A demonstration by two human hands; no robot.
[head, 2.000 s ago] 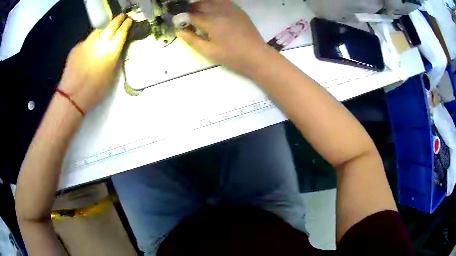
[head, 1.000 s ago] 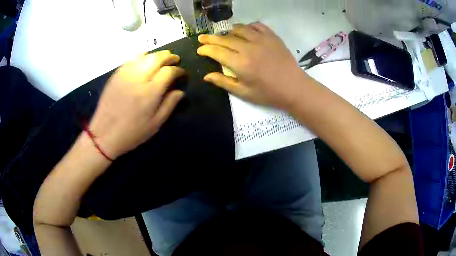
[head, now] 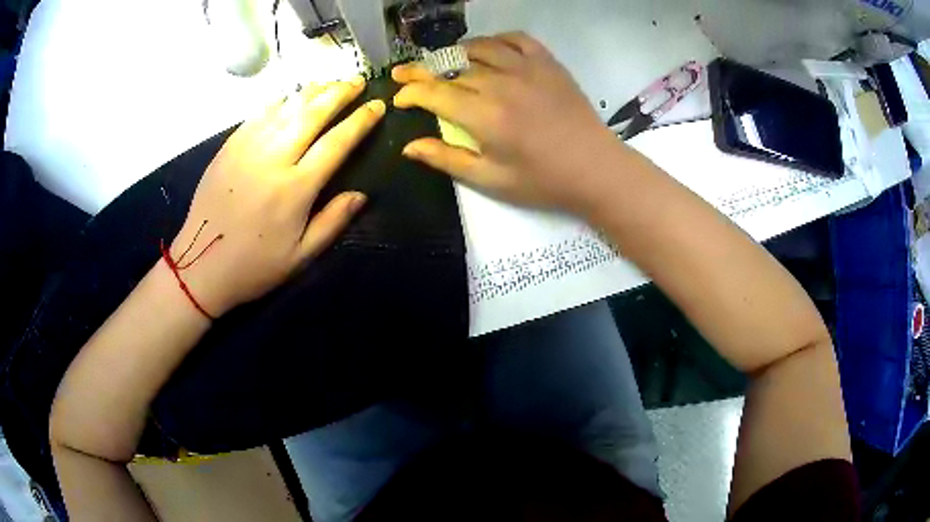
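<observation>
The dark garment (head: 337, 316) lies over the table below the needle and hangs over the front edge toward my lap. The white sewing machine (head: 369, 31) is at the top centre; its presser foot and needle area sit by the cloth's top edge. My left hand (head: 270, 173) lies flat on the cloth with fingers spread, tips just left of the foot. My right hand (head: 500, 112) rests at the cloth's right edge, fingertips by the foot. A ribbed pale knob (head: 445, 61) shows beside its fingers. Whether the right fingers pinch the cloth is unclear.
Pink-handled snips (head: 658, 99) and a black smartphone (head: 777, 119) lie right of my right hand. A printed ruler strip (head: 551, 263) runs along the table's front edge. A blue bin (head: 875, 316) is at the far right. A smooth white bar (head: 240, 41) is left of the needle.
The dark garment now covers the table front, bare two seconds ago. Since one second ago, my left hand has slid slightly up and left, its fingers straighter. My right hand has barely moved.
</observation>
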